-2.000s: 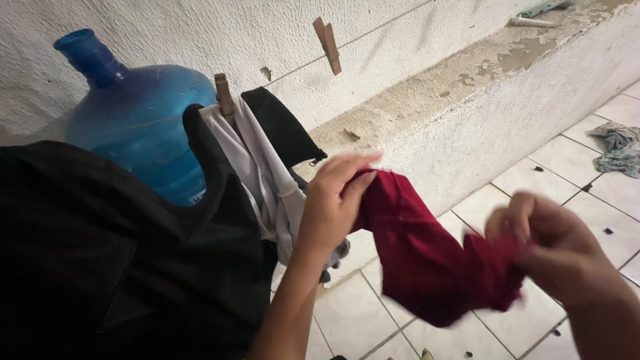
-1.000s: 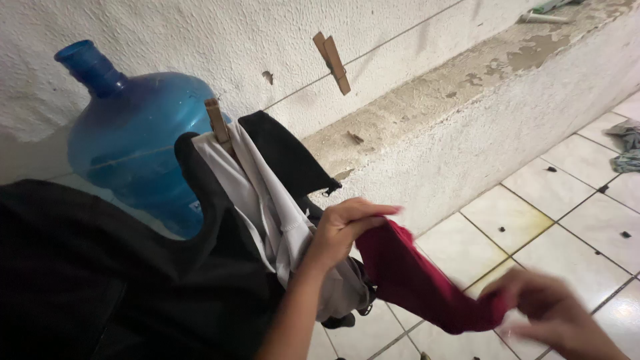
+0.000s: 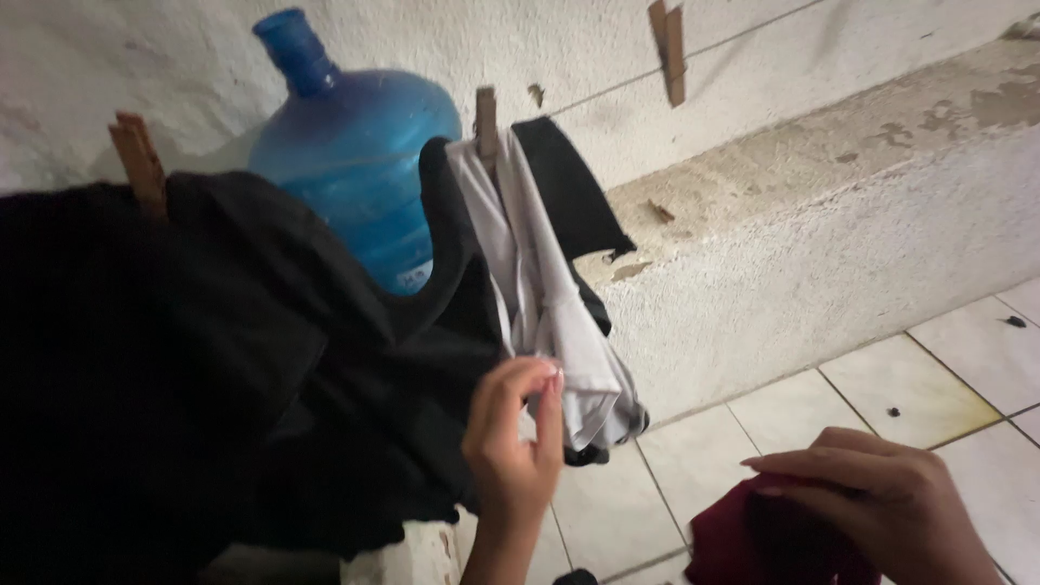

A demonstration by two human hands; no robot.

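Observation:
My right hand (image 3: 869, 479) holds a dark red cloth garment (image 3: 756, 528) at the lower right, pinched between thumb and fingers. My left hand (image 3: 516, 439) is raised before the hanging clothes, thumb and forefinger tips nearly together; whether anything is between them cannot be told. Close behind it hangs a light grey garment (image 3: 561, 325), held by a wooden clothespin (image 3: 486, 126) together with black cloth. A large black garment (image 3: 244, 366) fills the left side, with another wooden clothespin (image 3: 140, 162) on it. A further wooden clothespin (image 3: 670, 53) is on the line at the upper right.
The clothesline (image 3: 756, 32) runs along a rough white wall. A blue plastic water jug (image 3: 357, 138) stands behind the clothes. A worn masonry ledge (image 3: 812, 146) with flaking paint extends to the right, above a white tiled floor (image 3: 796, 414) with small dark bits on it.
My left hand has let go of the red garment, which now hangs from my right hand alone. Earlier both hands had it between them. The view has shifted, showing the left clothespin.

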